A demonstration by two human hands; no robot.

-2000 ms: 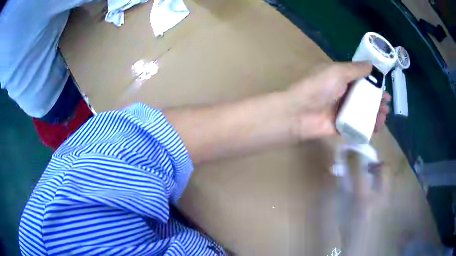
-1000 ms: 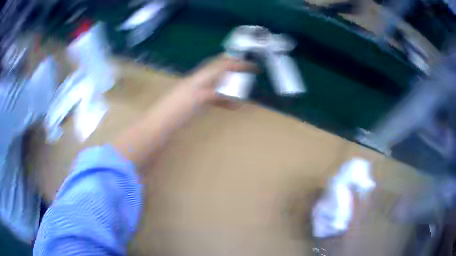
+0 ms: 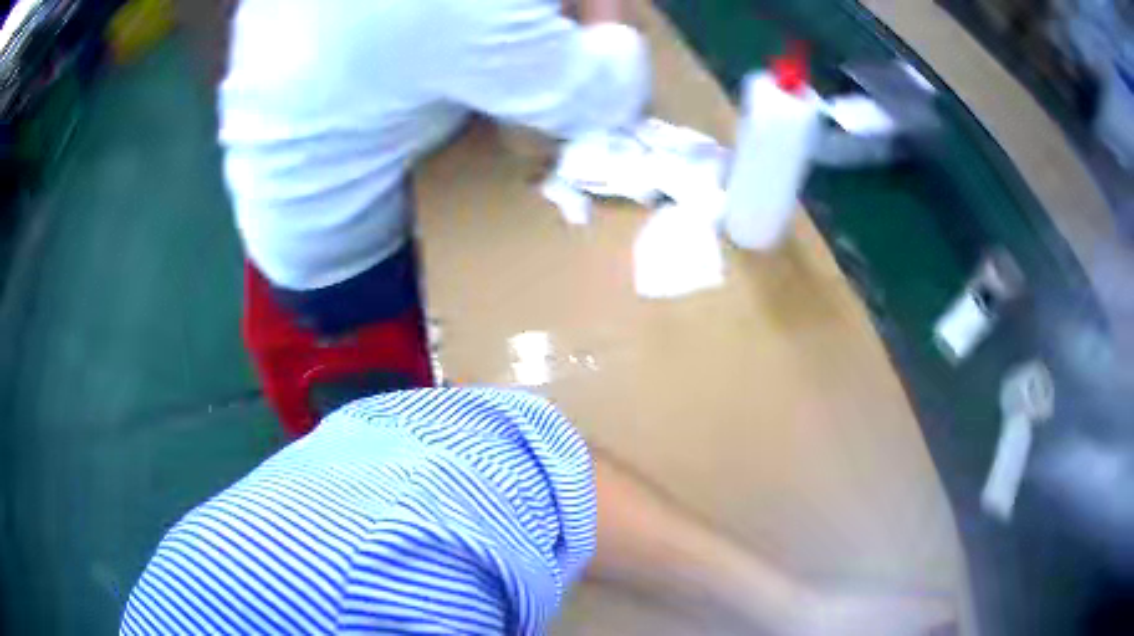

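My left hand [image 3: 871,614] is blurred and partly cut off at the bottom edge, at the end of my bare forearm; its fingers and anything in them cannot be made out. My right hand is out of the picture. A white handheld mini fan [image 3: 965,323] lies on the green belt to the right. A second white fan [image 3: 1014,445] lies below it, round head up and handle pointing down. Both are blurred and apart from my hand.
A white squeeze bottle with red tip [image 3: 766,168] stands at the bench's belt-side edge. White cloths [image 3: 679,252] lie beside it on the brown bench [image 3: 746,373]. A person in a white top [image 3: 336,149] and red trousers is at the left.
The view has swung left, showing the neighbouring person and bottle. The fan formerly in my left hand now appears let go on the belt. My left hand is low; the right hand left view.
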